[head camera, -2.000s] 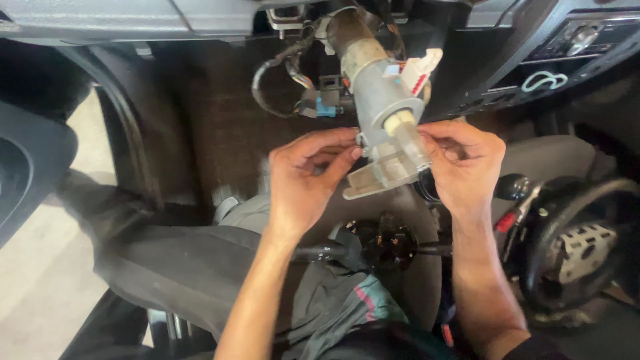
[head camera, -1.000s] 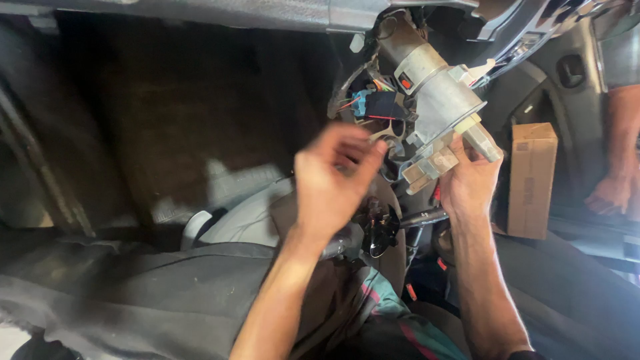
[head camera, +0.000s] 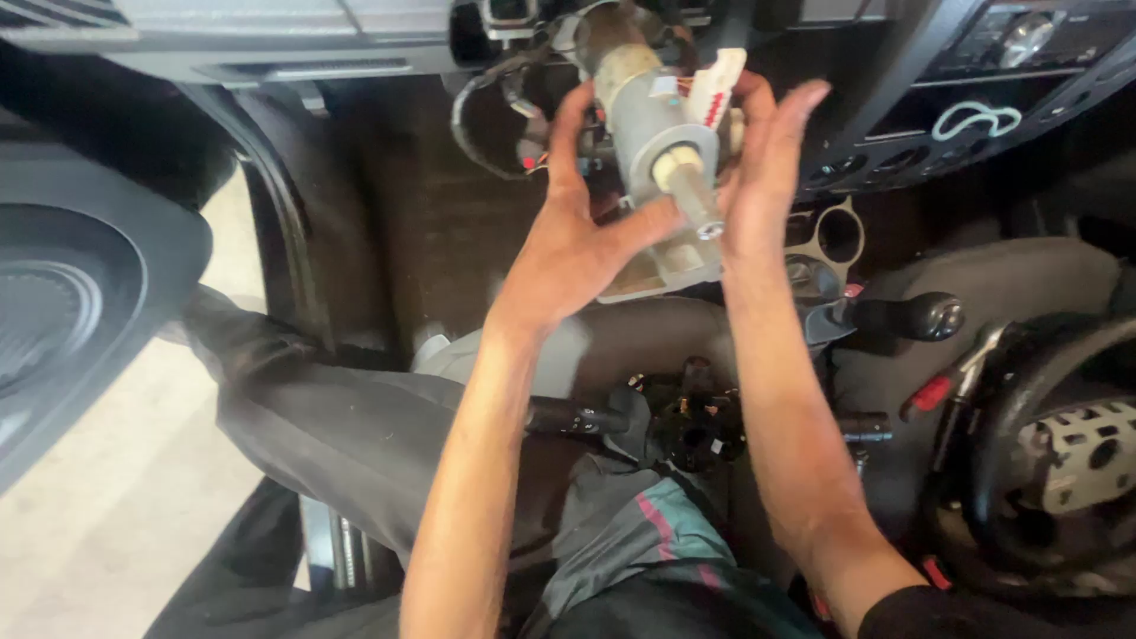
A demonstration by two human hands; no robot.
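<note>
A bare metal steering column (head camera: 652,115) juts from under the dashboard toward me, its splined shaft end (head camera: 695,197) exposed. On its right side sits a white connector (head camera: 719,80) with red marks. My left hand (head camera: 568,240) is at the column's left side, fingers spread, thumb across near the shaft and lower bracket (head camera: 683,262). My right hand (head camera: 768,169) lies along the right side with its thumb raised; its fingertips are partly hidden behind the column. Whether either hand grips it cannot be told. Wires with a connector (head camera: 532,151) hang at the left.
A steering column switch unit (head camera: 697,426) with stalks lies below my hands. At the right, a removed steering wheel (head camera: 985,470) rests on the seat beside a red-handled tool (head camera: 932,390). The gear lever (head camera: 932,316) stands nearby. The open door (head camera: 106,266) is at the left.
My left hand, beside the bracket a second ago, is now against the column's left side. My right hand has moved from beneath the shaft to the column's right side. The view has swung left.
</note>
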